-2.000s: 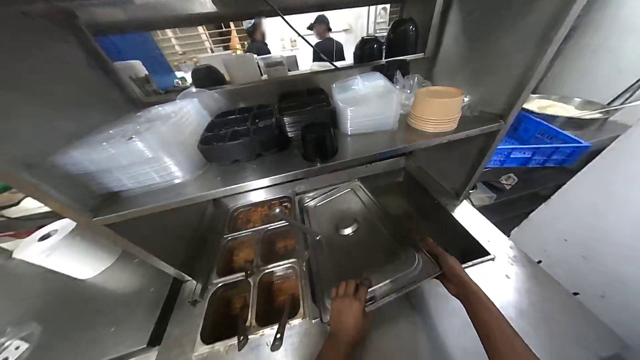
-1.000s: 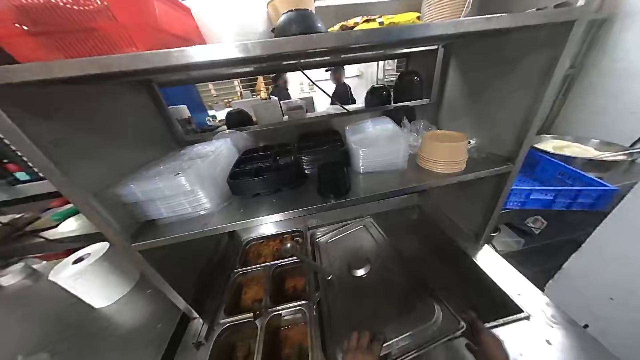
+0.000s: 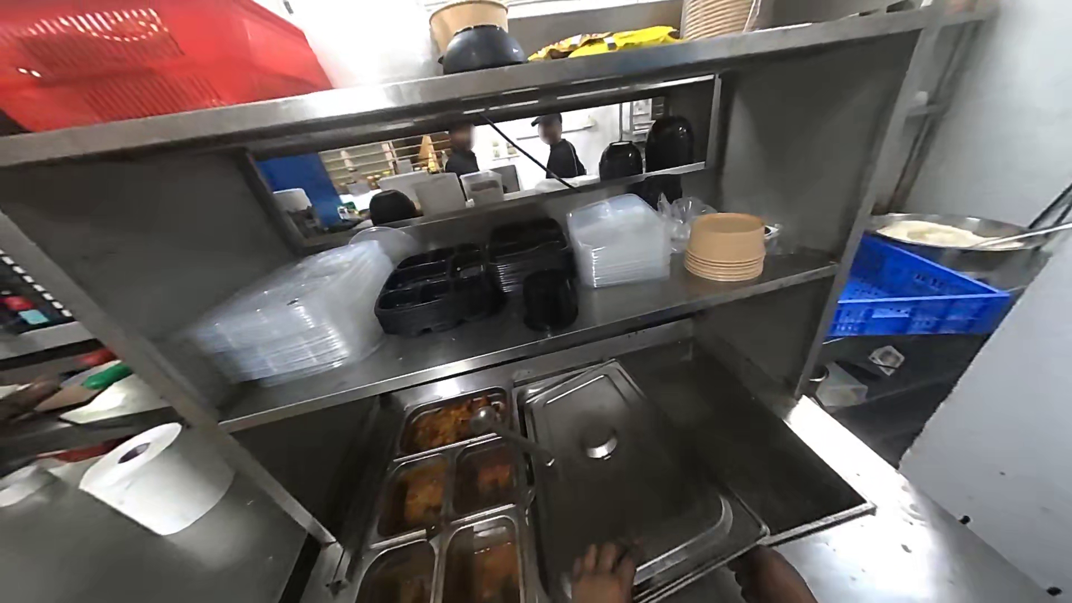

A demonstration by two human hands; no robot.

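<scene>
At the bottom of the view my left hand (image 3: 605,573) rests its fingers on the near edge of a steel pan lid (image 3: 624,494). My right hand (image 3: 769,574) is at the near right corner of the tray (image 3: 748,529) under that lid; its fingers are mostly hidden, so its hold is unclear. Left of the lid, several steel food pans (image 3: 416,496) hold orange-brown food. A ladle (image 3: 519,437) lies with its bowl over the back pan and its handle toward the lid. Right of the lid is a dark rectangular well (image 3: 745,435).
Above, a steel shelf (image 3: 620,322) carries clear plastic lids (image 3: 293,314), black trays (image 3: 440,285) and brown paper bowls (image 3: 724,245). A paper roll (image 3: 157,477) stands at left. A blue crate (image 3: 917,293) is at right. Two people appear beyond the opening.
The view has tilted up, bringing the upper shelf and red crate in. My right hand was at the lid's right side two seconds ago and is now at its near right corner.
</scene>
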